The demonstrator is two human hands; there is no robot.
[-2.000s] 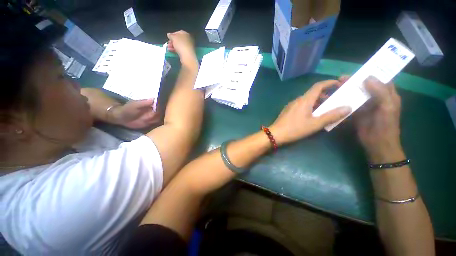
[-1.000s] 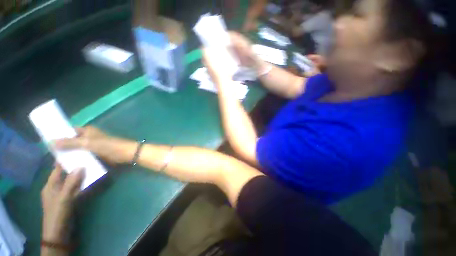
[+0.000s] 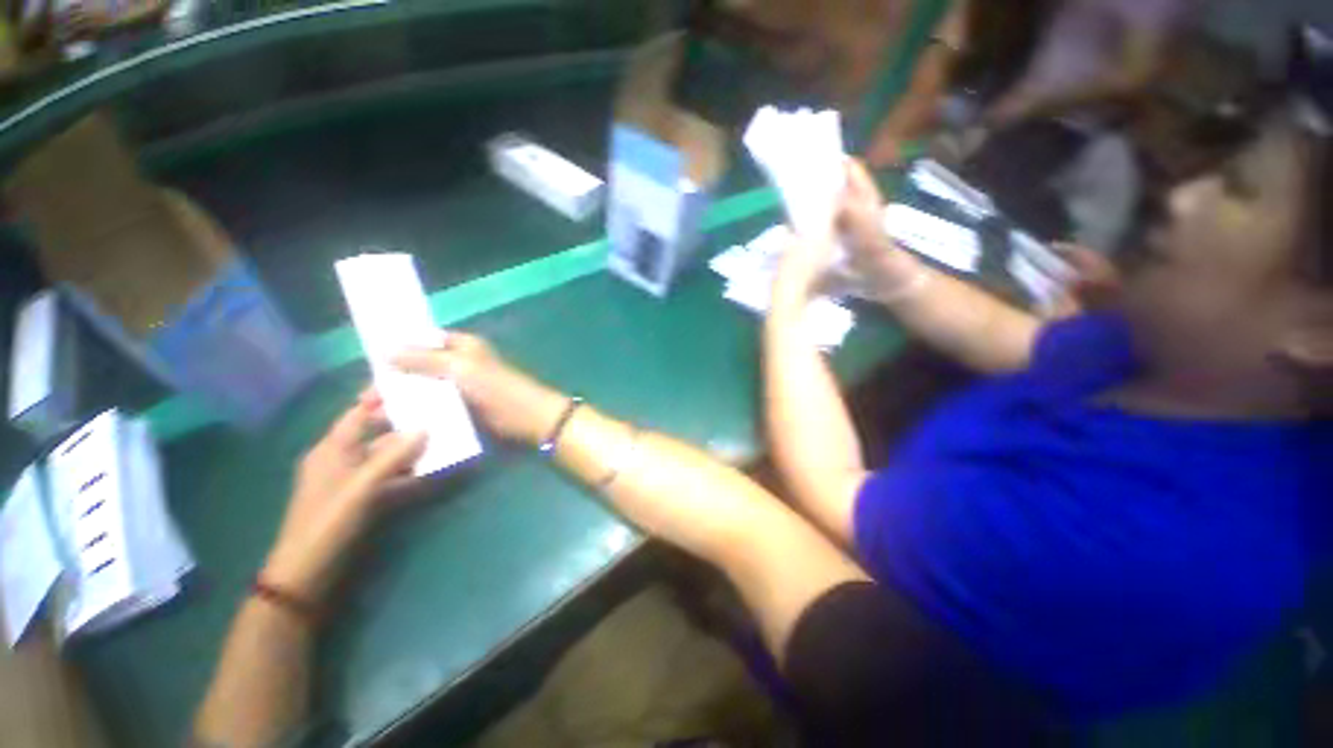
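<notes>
A slim white product box (image 3: 383,307) is held tilted above the green table, its top leaning left; its face is glaring and no print can be read. My left hand (image 3: 345,465), with a red bead bracelet, grips its lower end. My right hand (image 3: 475,383), with a dark bead bracelet, holds it at the middle from the right, fingers across the face. A leaflet stack (image 3: 110,526), slightly fanned with short dark heading bars, lies on the table at the left. The image is somewhat blurred.
Two open-top printed cartons stand behind, at the left (image 3: 241,344) and centre (image 3: 648,205). Spare product boxes lie at the back (image 3: 547,176) and far left (image 3: 41,358). At the right, a person in blue (image 3: 1082,526) holds white papers (image 3: 801,161) over loose leaflets (image 3: 746,271).
The view has swung right from the person in white to the person in blue, then slightly back left. Both hands still hold the white box; its printed end no longer shows legibly.
</notes>
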